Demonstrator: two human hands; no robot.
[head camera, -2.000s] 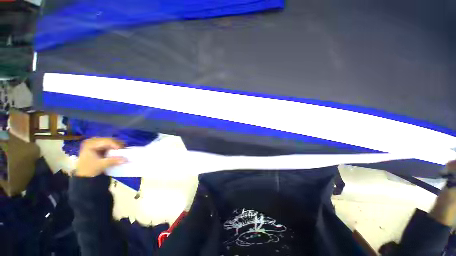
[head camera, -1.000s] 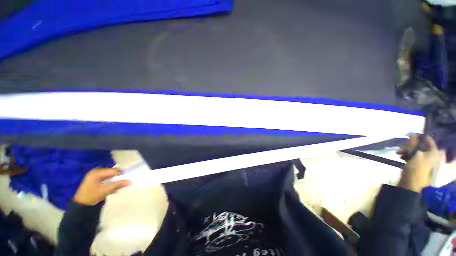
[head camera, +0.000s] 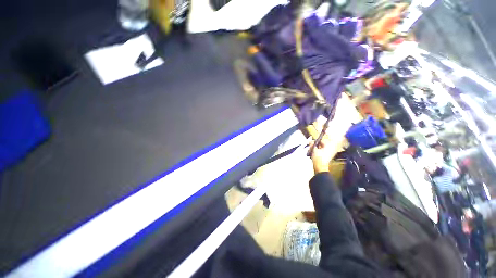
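Observation:
The long white strip (head camera: 179, 190) lies on a blue fabric band (head camera: 138, 241) along the near table edge, its far end at the table's right end. A narrower white strip (head camera: 225, 225) hangs off the table edge, running from the bottom of the picture up towards my right hand. My right hand (head camera: 322, 156), blurred, is beyond the table's end and closed on dark shears (head camera: 327, 127); a dark blade-like shape points left from it. Whether the narrow strip touches the shears is too blurred to tell. My left hand is out of the picture.
A blue fabric piece (head camera: 20, 129) lies at the table's left. A white scrap with a black item (head camera: 109, 62), a dark flat object and a clear bottle (head camera: 133, 15) are at the far side. Dark garments (head camera: 310, 54) and a blue container (head camera: 365, 133) stand beyond the table's end.
The view has swung right and tilted. My right hand has moved off the strip's end to beyond the table. My left hand has left the picture.

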